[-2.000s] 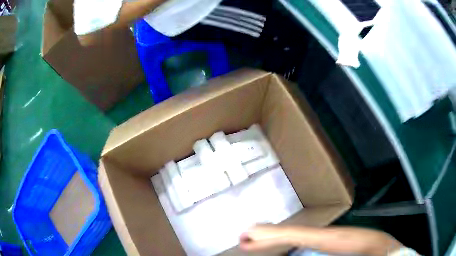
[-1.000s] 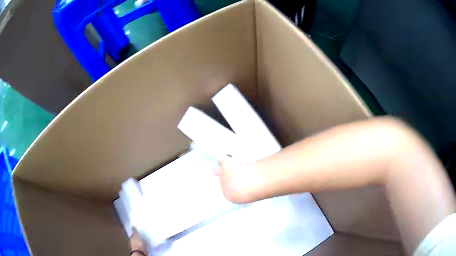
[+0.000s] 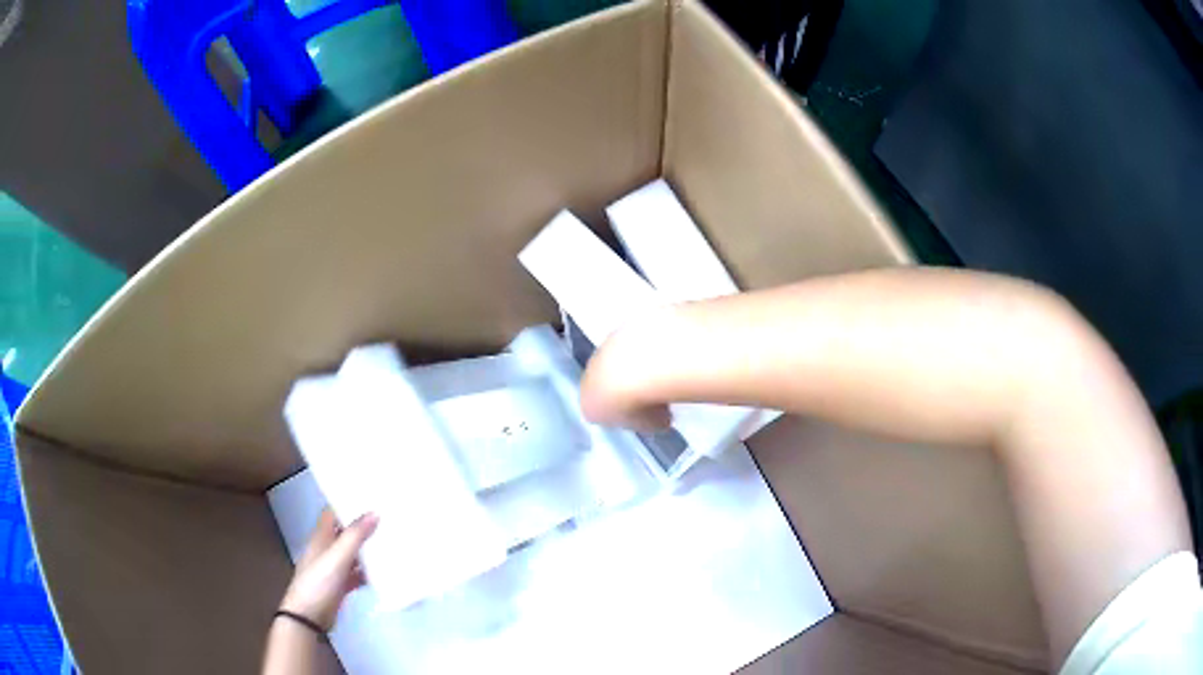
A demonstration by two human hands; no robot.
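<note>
The large brown carton (image 3: 435, 172) is open in front of me, with a flat white sheet (image 3: 633, 580) on its bottom. My left hand (image 3: 323, 567) grips the near-left edge of a left pair of white foam pieces (image 3: 409, 475). My right hand (image 3: 627, 382) is at a right pair of white foam pieces (image 3: 679, 251); its fingers are mostly hidden, so its grip is unclear. Between the pairs is a flat, pale panel-like piece (image 3: 508, 429) with small dark marks in its middle. The foam pieces stand slightly tilted.
A blue plastic stool (image 3: 218, 99) stands beyond the carton's far left wall. Part of a blue crate (image 3: 20, 554) shows at the left edge. A brown box (image 3: 92, 119) is at the upper left. A dark surface (image 3: 1055, 172) lies to the right.
The left foam pieces now stand higher and further right, with my left hand on them. The right foam pieces have shifted slightly up and right with my right hand. The pale middle piece is now exposed.
</note>
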